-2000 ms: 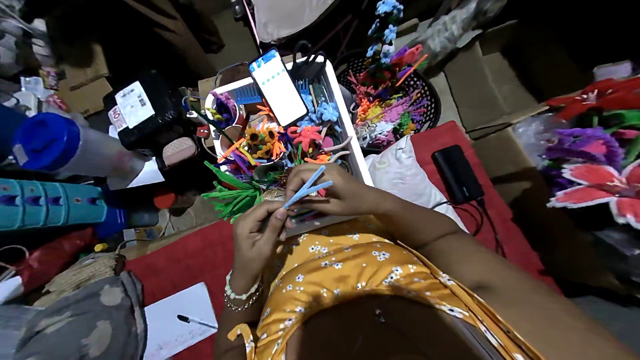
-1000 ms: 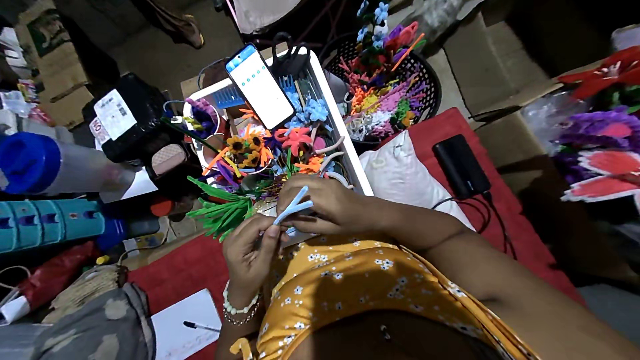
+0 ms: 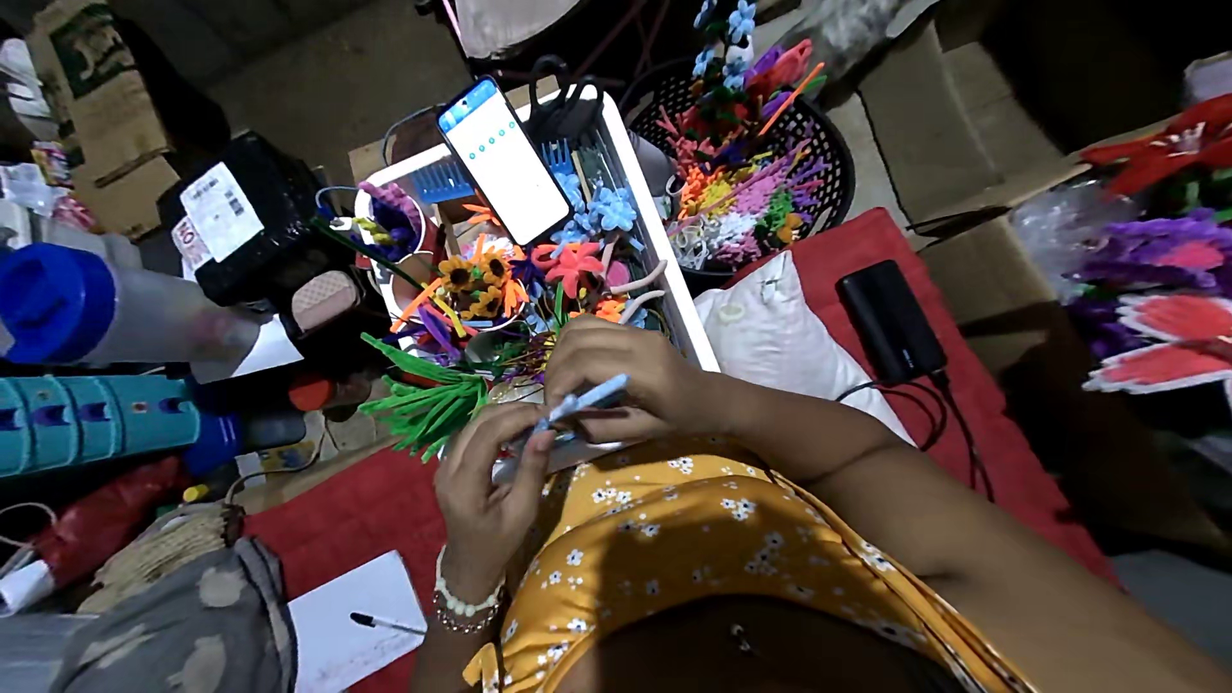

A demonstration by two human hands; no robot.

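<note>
Light blue pipe cleaners [image 3: 589, 397] are held between my two hands, close to my lap. My left hand [image 3: 496, 462] pinches their lower end between thumb and fingers. My right hand [image 3: 630, 375] grips them just to the right, its fingers curled around them and hiding part. Beyond my hands a white tray [image 3: 664, 255] holds pipe-cleaner flowers: a coral one [image 3: 575, 266], small brown and orange ones [image 3: 481, 279] and light blue ones [image 3: 612, 209]. Green pipe cleaners [image 3: 428, 399] fan out left of my hands. A lit phone [image 3: 505, 159] lies across the tray.
A black perforated basket [image 3: 833, 159] of colourful pipe cleaners stands beyond the tray. A black power bank [image 3: 890, 322] with cables lies on the red cloth [image 3: 991, 414] at right, near a white pillow [image 3: 789, 327]. Paper [image 3: 356, 626] and a pen [image 3: 385, 623] lie at lower left.
The blue pipe cleaners showed two spread ends in a V earlier; now they lie closer together, pointing up and right. My hands stay close together around them.
</note>
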